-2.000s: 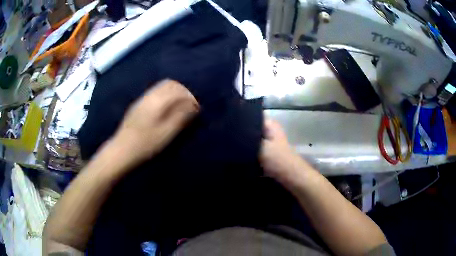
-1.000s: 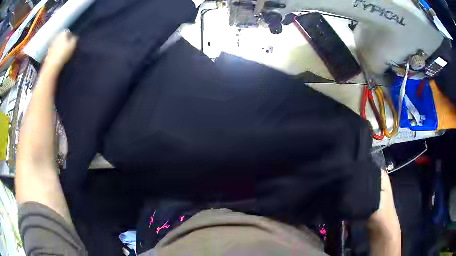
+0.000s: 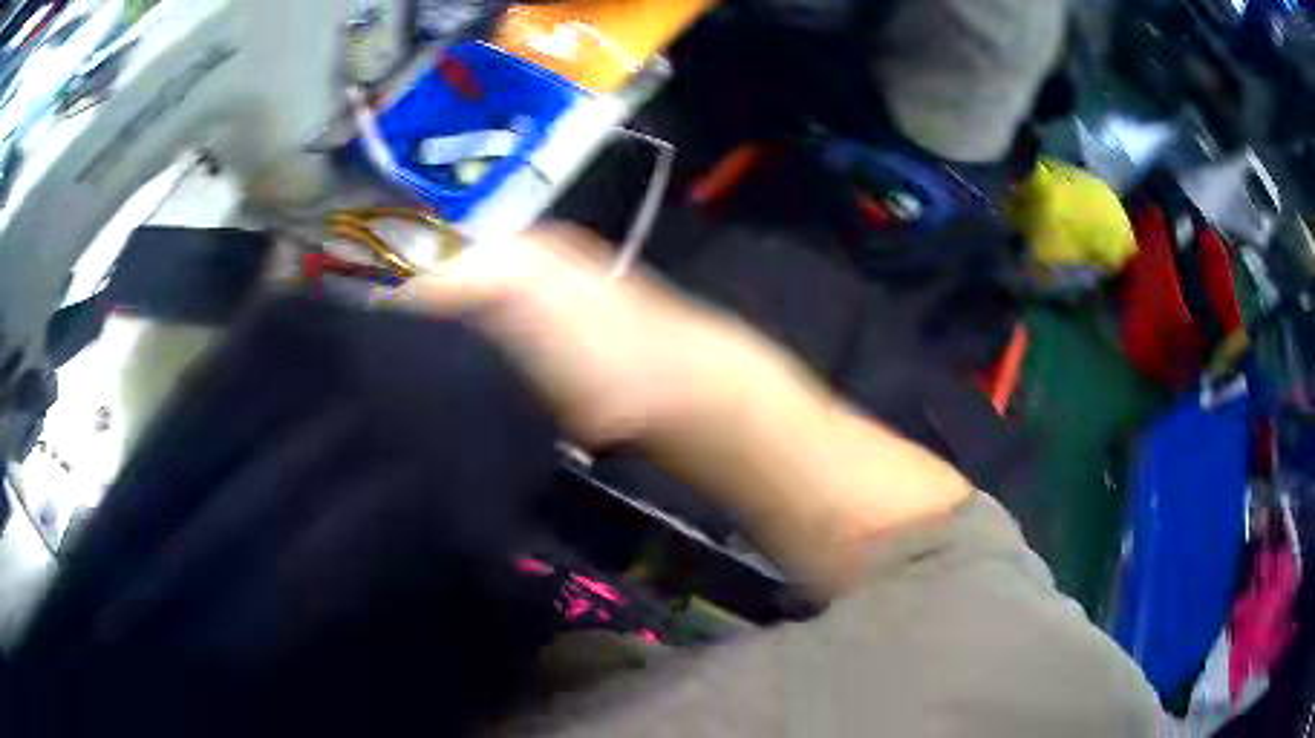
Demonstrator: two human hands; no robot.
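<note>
The black cloth fills the lower left, blurred, and lies over part of the white machine bed. My right hand is blurred at the table's edge, beside the cloth's upper right side. Its fingers reach to the red and yellow handles of the scissors; I cannot tell whether they touch them or grip anything. A dark flat slab, seemingly the phone, lies left of the scissors. My left hand is out of the picture.
The blue tray with white strips is just beyond my right hand. The pale machine head is at upper left. To the right are dark cloth heaps, a yellow bundle, red items and a blue panel.
The view has swung to the right. My right hand has come up from the cloth's lower right side to the scissors area. My left hand has left the picture.
</note>
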